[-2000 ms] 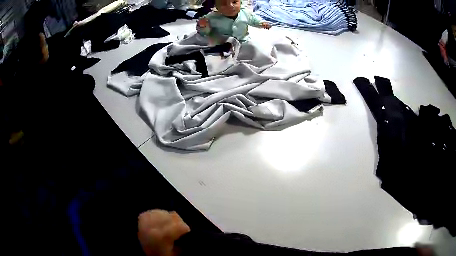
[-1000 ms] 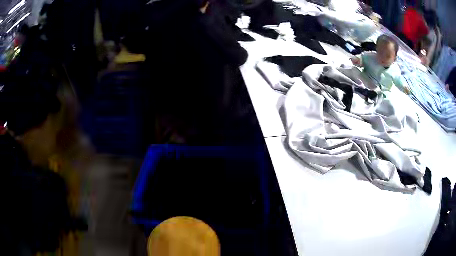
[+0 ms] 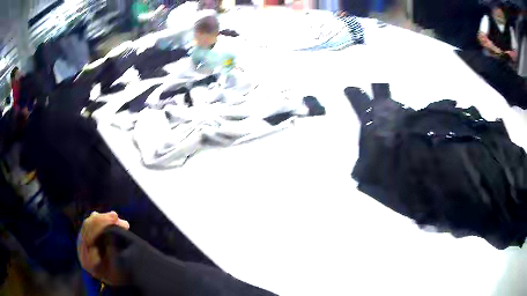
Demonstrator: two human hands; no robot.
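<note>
My left hand [image 3: 101, 245] is at the lower left, off the table's left edge, in a dark sleeve. It is blurred and its fingers look curled; whether it holds anything cannot be told. My right hand is out of the picture. A heap of black garments [image 3: 439, 167] lies on the white table at the right, with two narrow parts sticking out towards the back and small white marks. Light grey garments [image 3: 190, 130] with black parts lie loosely at the table's left. Neither heap is touched by my left hand.
A baby [image 3: 209, 49] sits on the table [image 3: 271, 214] behind the grey garments. More dark cloth lies at the far left. Blue striped garments [image 3: 341, 36] lie at the far side. A person [image 3: 498, 36] is at the far right. Dark, unclear things fill the floor area left.
The view has swung back right from the floor side with the blue crate and stool. My left hand, out of view one second ago, shows again. The black garments are more fully in view.
</note>
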